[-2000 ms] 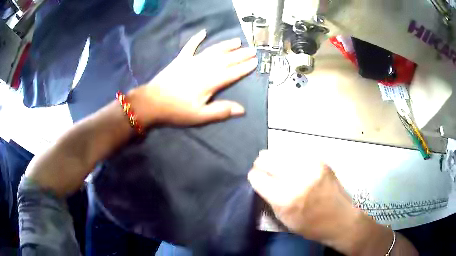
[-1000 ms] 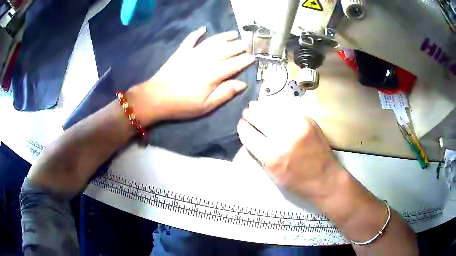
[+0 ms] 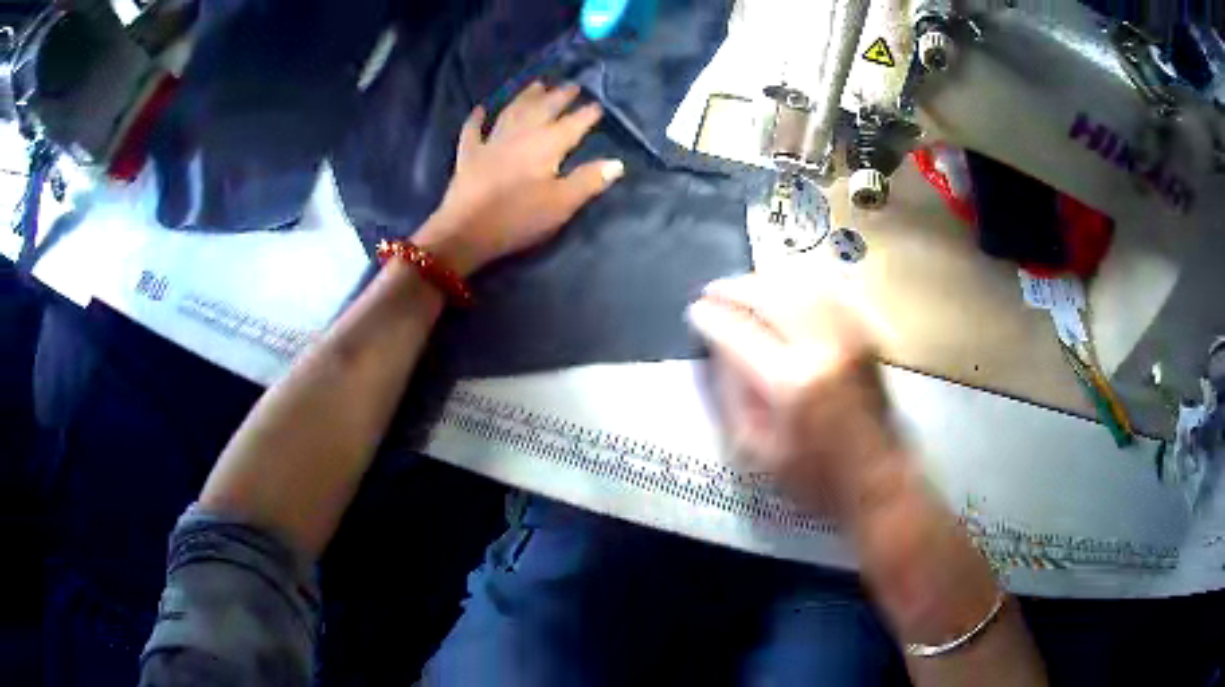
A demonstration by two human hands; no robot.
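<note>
The dark navy-grey cloth [image 3: 605, 289] lies on the table left of the needle, its right edge near the presser foot [image 3: 779, 201]. My left hand [image 3: 531, 175] rests flat on the cloth with its fingers spread and holds nothing. My right hand [image 3: 793, 376] is blurred, with its fingers curled, over the table at the cloth's lower right corner. Whether it holds anything cannot be told. The throat plate [image 3: 809, 222] shows bare beside the foot.
The cream machine body [image 3: 1034, 101] stands at the upper right. A red pouch with a black centre [image 3: 1021, 222] and slim green and yellow tools [image 3: 1102, 396] lie on the right. The printed ruler [image 3: 591, 450] runs along the front edge. More dark cloth [image 3: 255, 121] lies upper left.
The cloth has moved up the table from its place over the front edge. My left hand has moved up and away from the foot. My right hand first rose, then moved slightly right and down.
</note>
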